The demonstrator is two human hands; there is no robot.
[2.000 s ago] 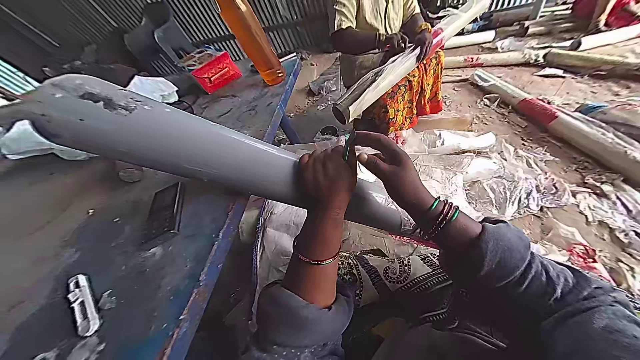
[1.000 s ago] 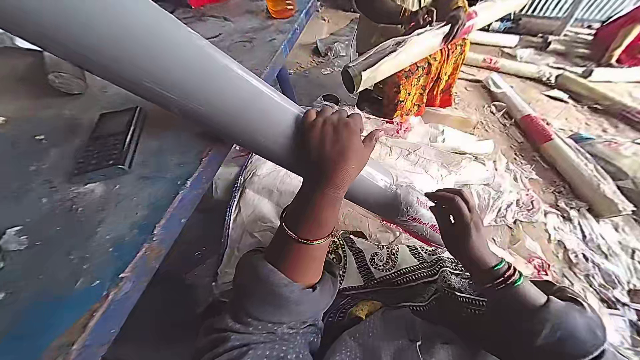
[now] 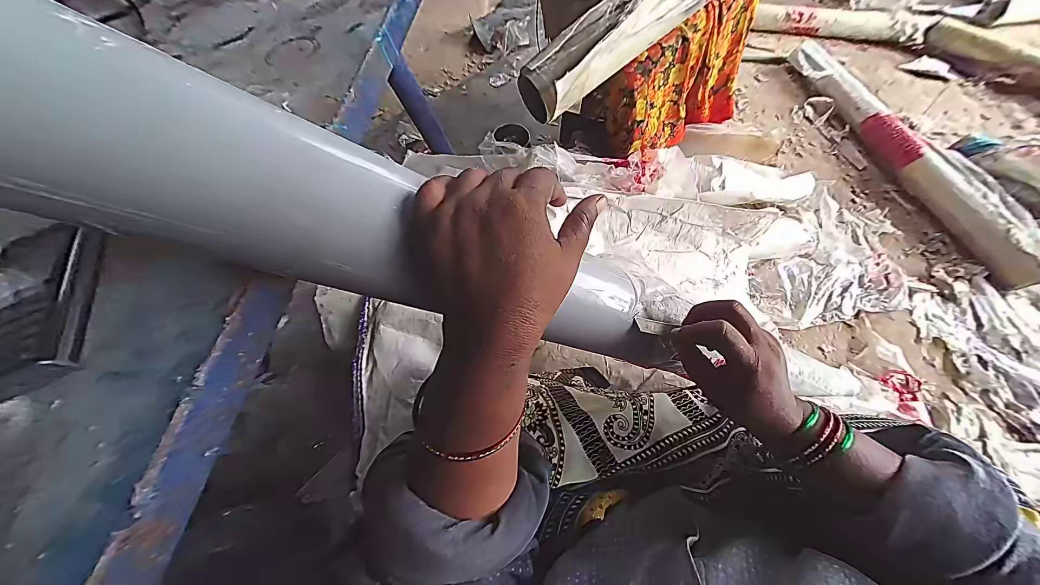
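A long, smooth grey pipe (image 3: pixel 219 162) slants from the upper left down to the middle, resting over the edge of a blue table. My left hand (image 3: pixel 496 244) lies over the top of the pipe near its lower end, thumb spread out. Thin clear plastic film (image 3: pixel 654 301) wraps the pipe's lower end. My right hand (image 3: pixel 731 357) is at that end, its thumb and forefinger pinched together at the film's edge; a small thin piece shows at the fingertips, too unclear to name. Patterned cloth (image 3: pixel 626 422) lies across my lap below the pipe.
The worn blue table edge (image 3: pixel 187 431) runs along the left, with a dark device (image 3: pixel 49 292) on the tabletop. Ahead, a person in a bright floral garment (image 3: pixel 666 81) is beside a wrapped roll (image 3: pixel 577 65). Crumpled plastic (image 3: pixel 812 244) and a red-banded roll (image 3: pixel 918 162) lie on the ground.
My hands were close together on the pipe two seconds ago. My left hand now lies flat over it, and my right hand has moved away to the lower end. The view has tilted down.
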